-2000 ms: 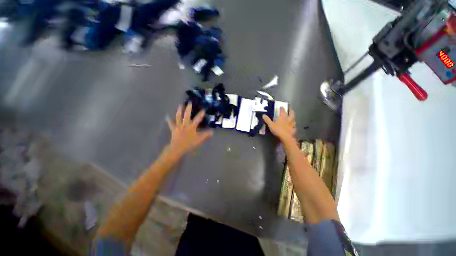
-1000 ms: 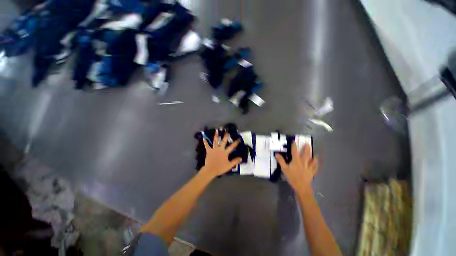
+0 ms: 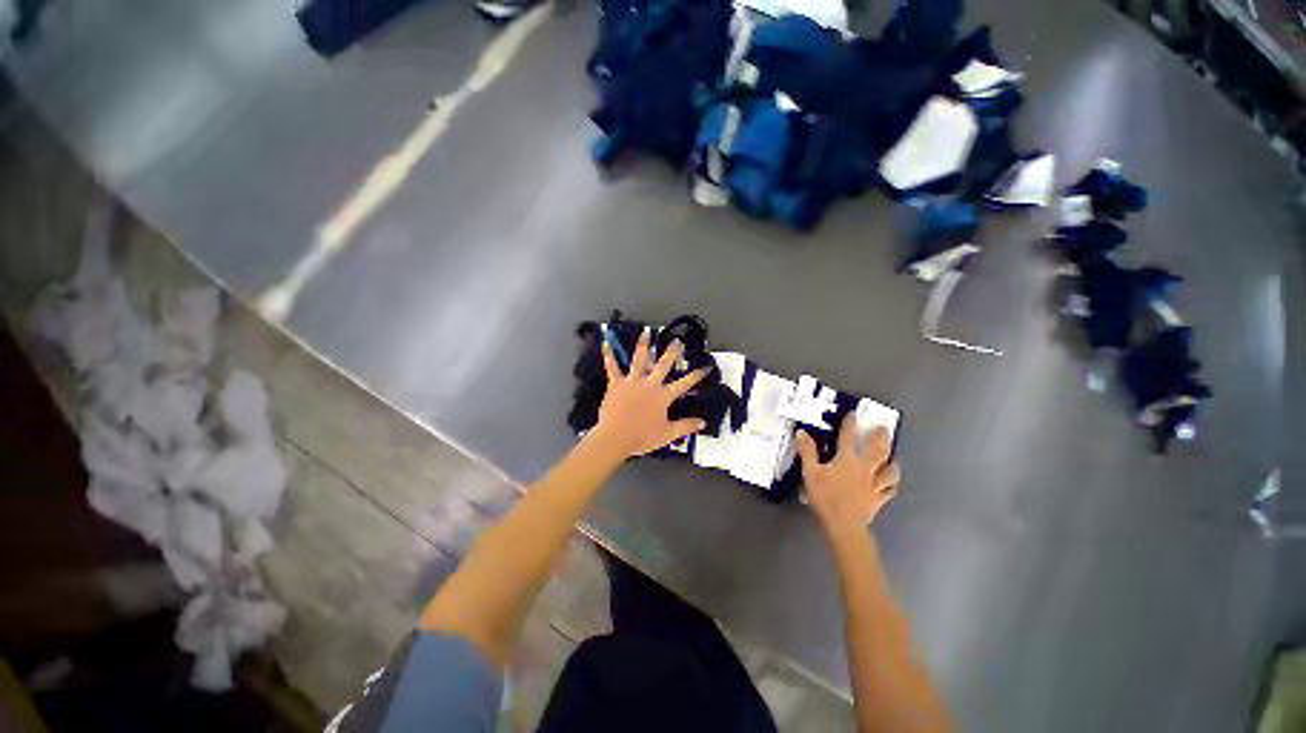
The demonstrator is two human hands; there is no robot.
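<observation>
A row of cut pieces, navy and white, lies flat on the grey cutting table near its front edge. My left hand lies spread on the dark bunched pieces at the row's left end. My right hand is at the row's right end, its fingers on the white and navy pieces and its thumb at their near side. The undersides of the pieces are hidden.
A large heap of navy, blue and white pieces lies further back. A smaller dark bundle lies to the right. Ragged yellowish tape crosses the table at the left. Pale scraps litter the floor at the left.
The view has turned left along the table. The cutting machine and most of the weights have gone out of view. The row has moved with both hands along the table, towards the tape.
</observation>
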